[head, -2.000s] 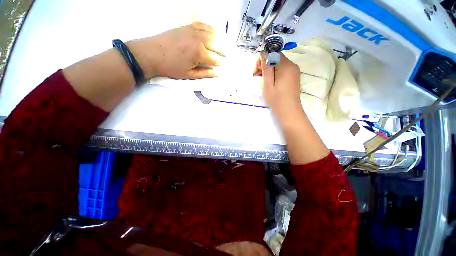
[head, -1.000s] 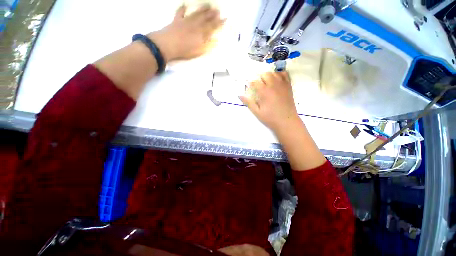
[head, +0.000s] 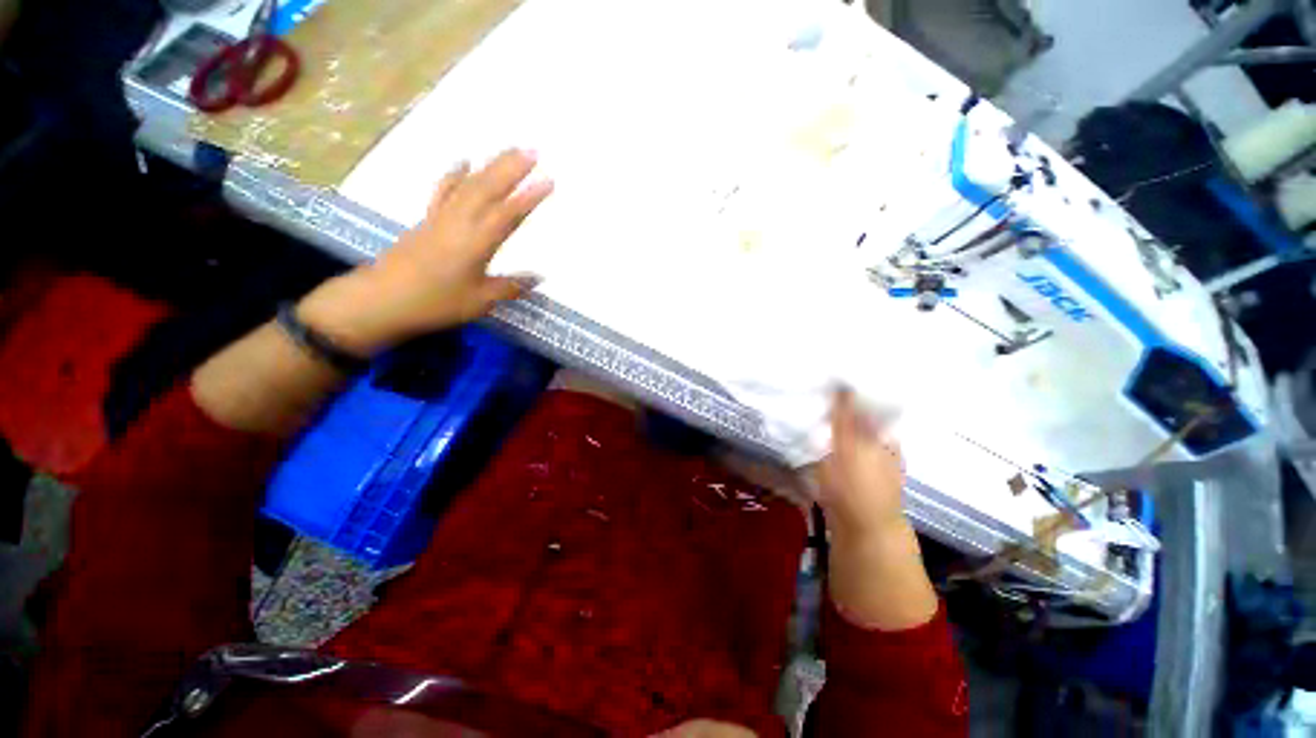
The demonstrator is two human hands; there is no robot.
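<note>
My left hand point(head: 440, 267) is over the front table edge at the left, fingers spread, holding nothing that I can see. My right hand point(head: 862, 476) is at the front edge, right of centre, slightly blurred. It pinches a crumpled part of the white fabric piece point(head: 797, 411), which lies over the edge ruler. How far the cloth reaches on the overexposed white table cannot be told. The sewing machine point(head: 1061, 310) is at the right, its needle area point(head: 924, 289) away from both hands.
Dark red scissors point(head: 246, 72) lie at the far left, by the tan board point(head: 368, 87). The edge ruler point(head: 621, 361) runs along the front edge. A blue crate point(head: 390, 461) is below the table. A notions tray point(head: 1111, 541) and slanting brown stick point(head: 1111, 483) are at the right.
The view has swung left, bringing in the scissors. Both hands have come from the machine area to the front edge. The right hand now holds white cloth there; the cream cloth by the machine no longer shows.
</note>
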